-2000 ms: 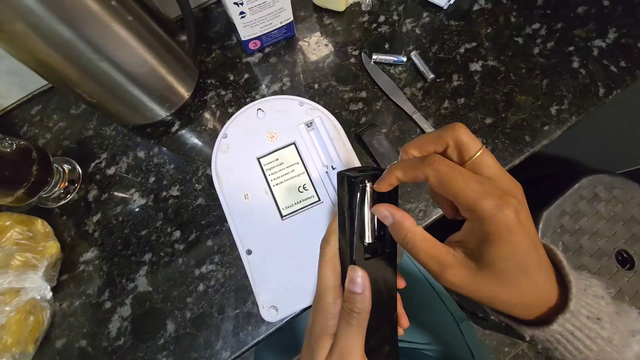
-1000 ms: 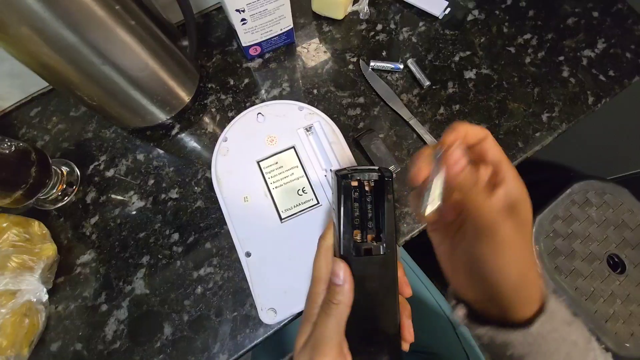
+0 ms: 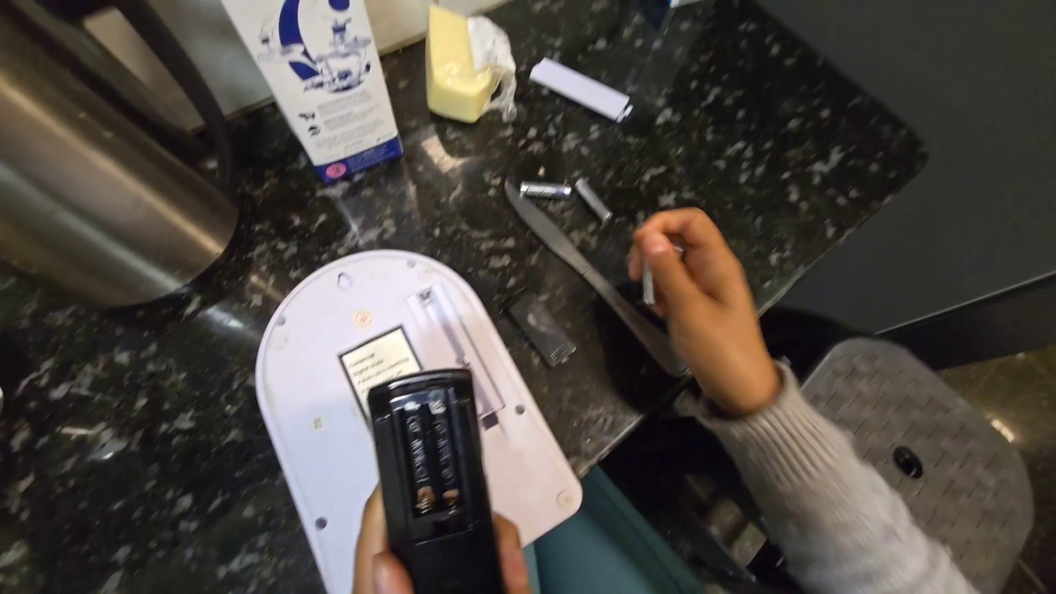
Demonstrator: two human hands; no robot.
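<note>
My left hand [image 3: 386, 554] holds a black remote control [image 3: 437, 495], its battery compartment uncovered and without batteries, over a white digital scale [image 3: 330, 470] lying underside up. The scale's long battery slot [image 3: 455, 351] is uncovered too. My right hand [image 3: 701, 289] pinches a slim silver battery [image 3: 648, 285] above the handle of a table knife [image 3: 598, 280]. Two small batteries, one [image 3: 545, 190] by the knife's tip and another [image 3: 593, 200] beside it, lie on the dark stone counter. A black battery cover [image 3: 540, 330] rests between scale and knife.
A steel jug [image 3: 91, 165] with a black handle stands at the left. Behind the scale are a printed carton [image 3: 330, 99], a yellow block [image 3: 455, 74] in torn wrapping and a white plastic strip [image 3: 581, 89]. A grey stool seat [image 3: 924, 445] is beyond the counter's edge.
A battery has come out of the remote's compartment in my right hand, which has moved away from the remote toward the knife and loose batteries. The view has shifted.
</note>
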